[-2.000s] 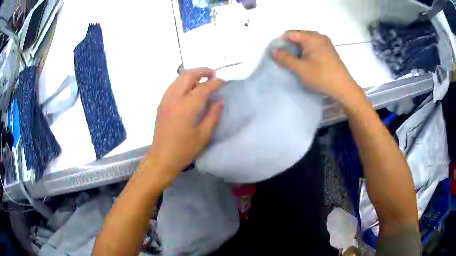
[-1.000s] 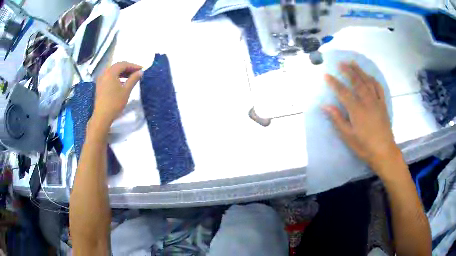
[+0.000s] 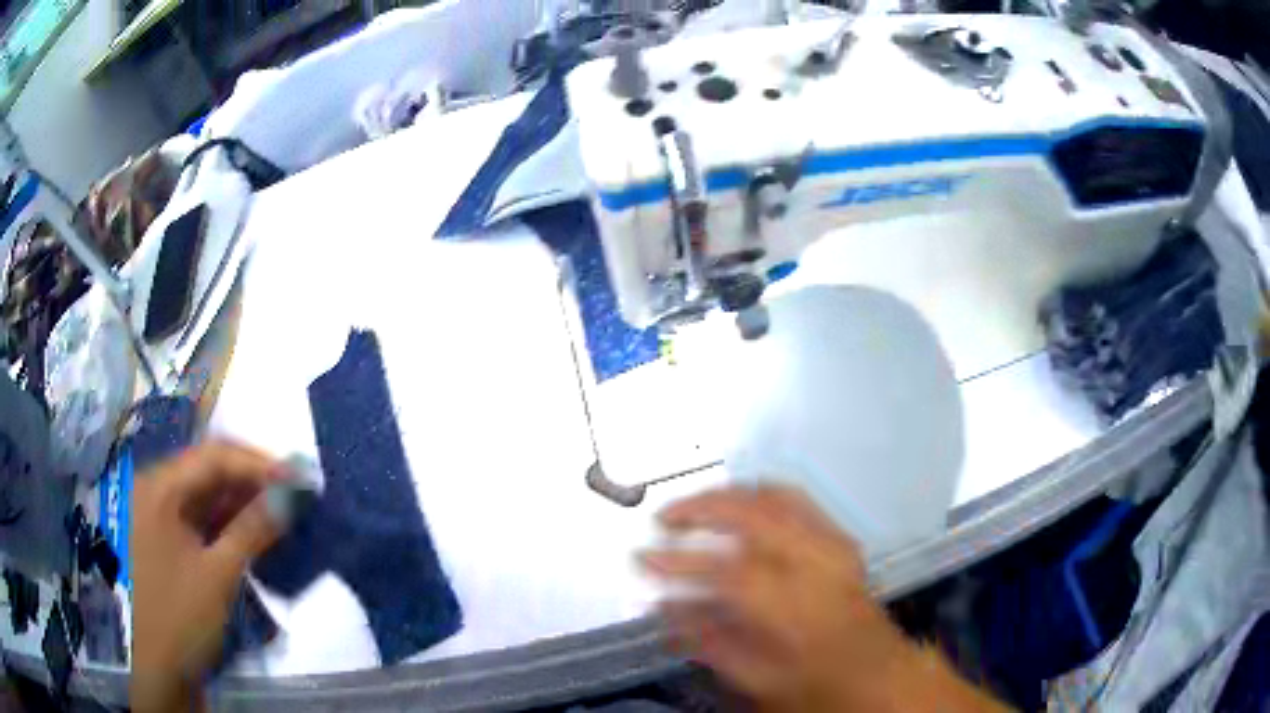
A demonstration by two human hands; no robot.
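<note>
A pale grey rounded cloth piece (image 3: pixel 884 404) lies flat on the white table, right of the needle area. A speckled navy strip (image 3: pixel 383 515) lies left of the machine. My left hand (image 3: pixel 209 550) is at the lower left, its fingers pinching another navy strip (image 3: pixel 295 546), which is blurred and overlaps the lying strip. My right hand (image 3: pixel 773 592) is blurred above the table's front, by the grey piece's lower left edge, with nothing visible in it.
The white sewing machine (image 3: pixel 905 167) stands behind the grey piece, with navy and grey cloth (image 3: pixel 508 174) left of its head. A small brown-grey lever (image 3: pixel 614 485) is on the table. A navy bundle (image 3: pixel 1142 320) lies right. A phone (image 3: pixel 176 272) lies far left.
The grey piece, earlier held in both hands, was laid right of the needle. My right hand has since come off it, leftward. My left hand now holds a navy strip. The view has shifted.
</note>
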